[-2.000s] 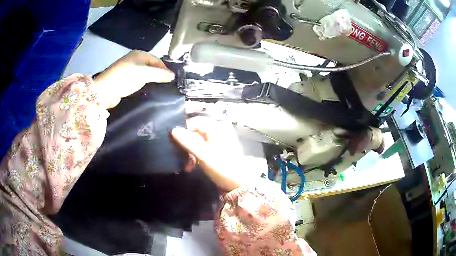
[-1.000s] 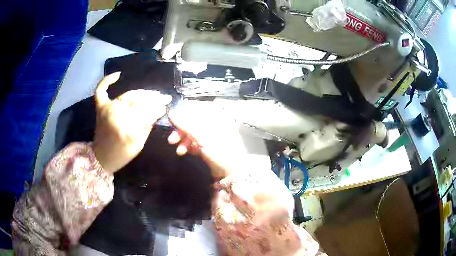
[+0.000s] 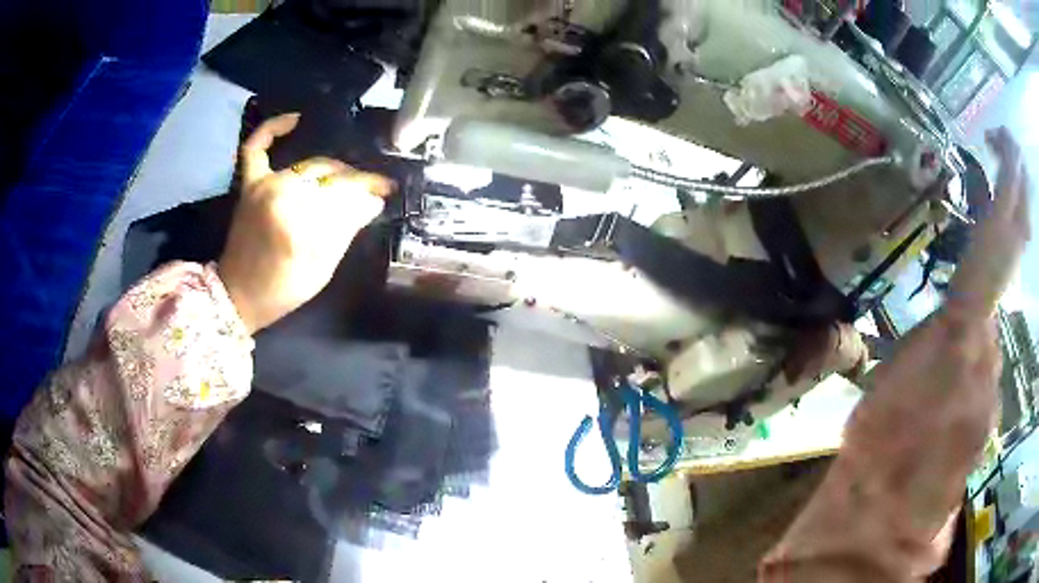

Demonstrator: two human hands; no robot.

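My left hand [image 3: 291, 233] is at the needle end of the sewing machine. Its fingertips touch dark fabric [image 3: 325, 125] beside the needle area; their grip is unclear. My right hand [image 3: 993, 228] is raised at the far right, blurred, beside the dark handwheel [image 3: 968, 182], with fingers pointing up; its contact is unclear. Black binding tape [image 3: 723, 277] runs along the off-white machine arm [image 3: 570, 282] through a metal slide buckle [image 3: 602, 231]. A stack of black panels [image 3: 416, 416] with stepped edges lies below the needle area. Presser foot and needle are not clearly visible.
The machine head [image 3: 729, 40] and pale lamp tube [image 3: 536, 156] are above the arm. Blue-looped scissors [image 3: 652, 438] lie below it. Blue sheeting [image 3: 68, 194] is at left, black pieces [image 3: 256, 57] at upper left, and a cardboard box [image 3: 746, 518] at lower right.
My right hand has left the needle area and moved far right to the handwheel. The shiny panel with the pale logo no longer shows under my hands. My left hand moved down, then slightly right.
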